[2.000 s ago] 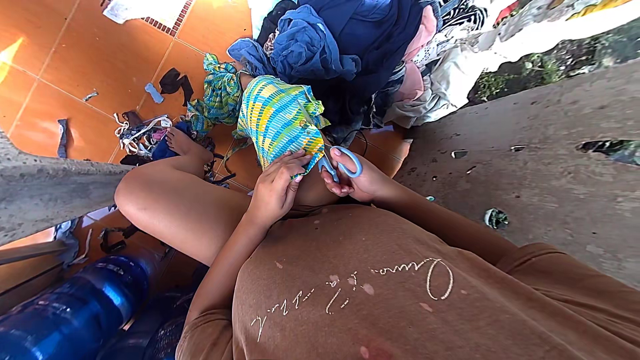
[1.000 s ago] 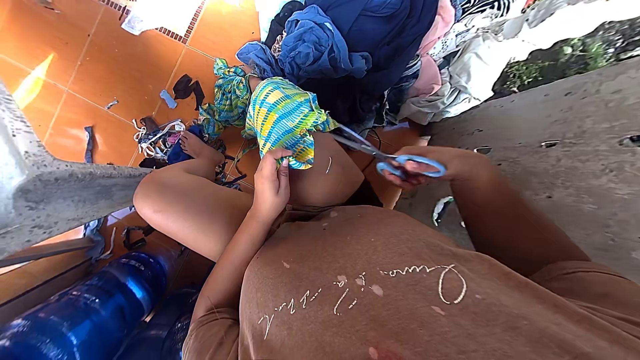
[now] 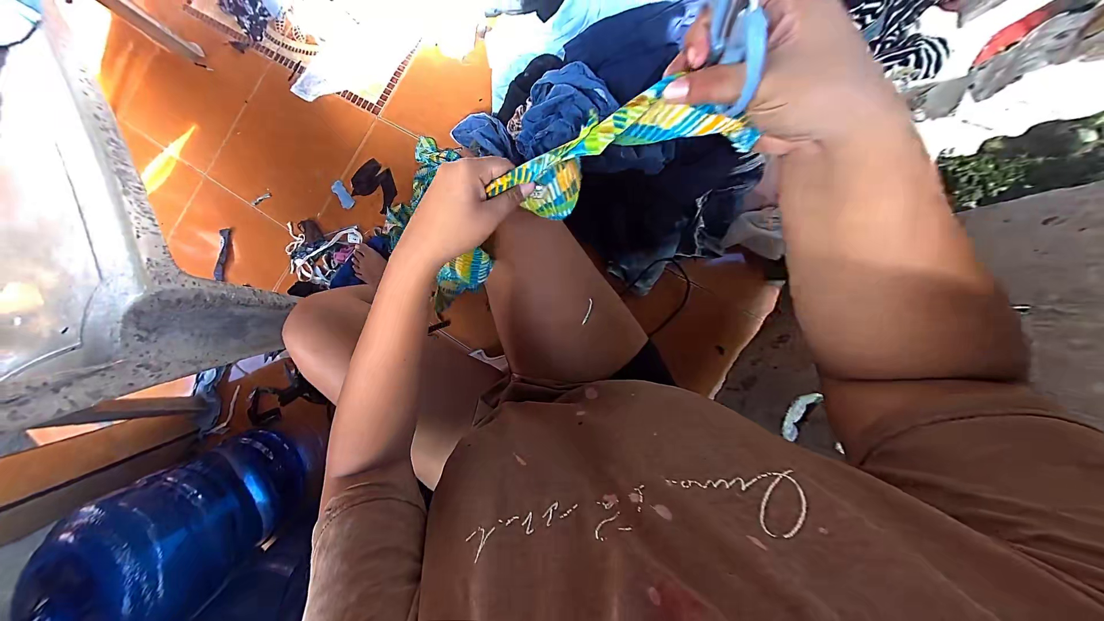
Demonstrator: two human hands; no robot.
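Note:
A strip of yellow, green and blue patterned cloth (image 3: 595,138) stretches between my two hands above my bent legs. My left hand (image 3: 466,203) pinches its lower left end between thumb and fingers. Raised at the upper right, my right hand (image 3: 776,82) grips the other end with thumb and fingertips. The light-blue handles of scissors (image 3: 749,52) are also in my right hand; their blades cannot be made out. More of the same cloth hangs below and behind my left hand.
Behind my hands lies a heap of dark and blue clothes (image 3: 561,103). Fabric scraps (image 3: 366,179) and a tangle of cords (image 3: 323,250) are on the orange tiles. A blue plastic water bottle (image 3: 164,526) lies at lower left. A worn grey ledge (image 3: 1035,285) stands at right.
My right hand has moved up and away with the scissors and now grips the cloth too. My left hand has risen. The cloth, bunched over my leg before, is pulled into a strip.

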